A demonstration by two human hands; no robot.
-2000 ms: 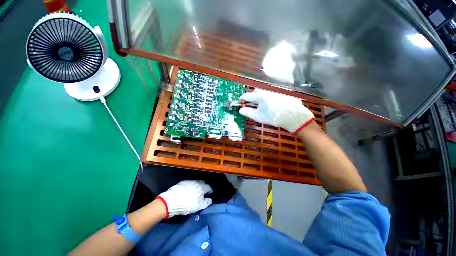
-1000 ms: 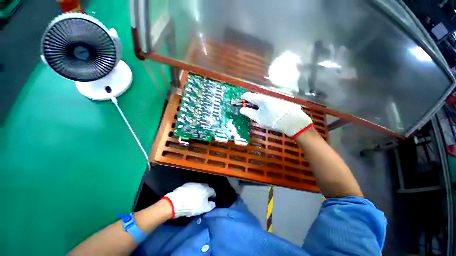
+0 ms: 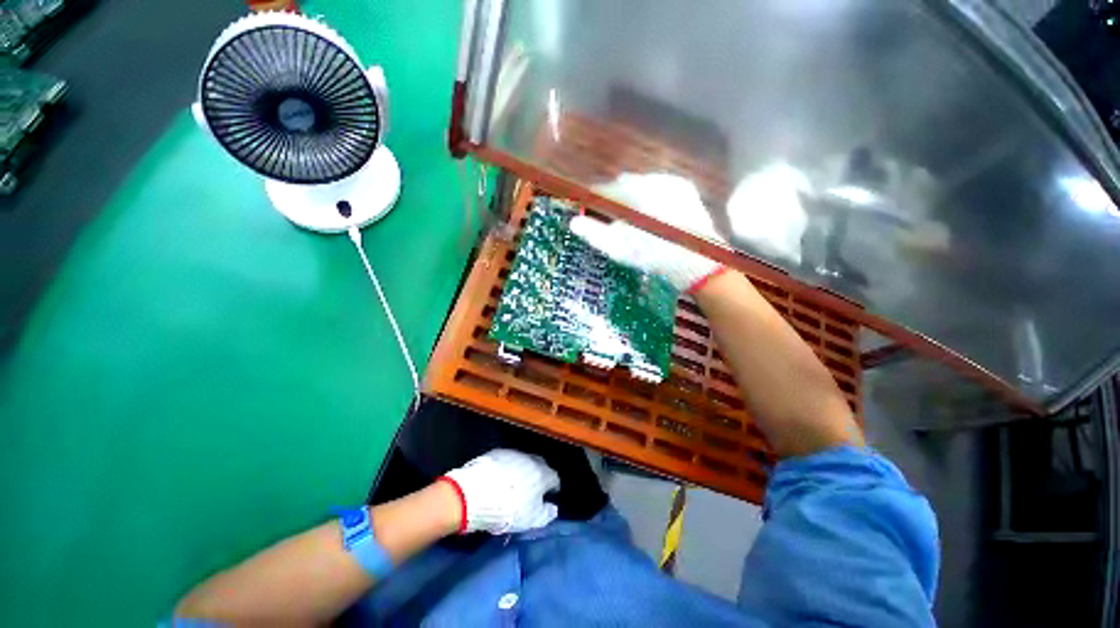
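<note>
A green circuit board [image 3: 553,301] with rows of small parts and pale connectors on its near edge lies flat on an orange-brown slotted tray [image 3: 461,382]. My right hand [image 3: 647,254], in a white glove with a red cuff, reaches under the shield's edge over the upper part of the board, fingers pointing left. Its palm side is hidden, and no tool shows in it. My left hand [image 3: 506,492], gloved the same way, rests on my lap with its fingers partly curled and its grip hidden.
A clear shield [image 3: 688,86] with a red-brown edge slopes above the tray and reflects glove and tray. A white fan [image 3: 295,111] with a cable stands on the green bench [image 3: 184,307]. More boards [image 3: 22,108] lie on a dark strip at the far left.
The view has shifted, so fan, board and tray sit further right. My right hand has moved left over the board's upper part. The dark-and-orange tool at its fingertips no longer shows. My left hand stays on my lap.
</note>
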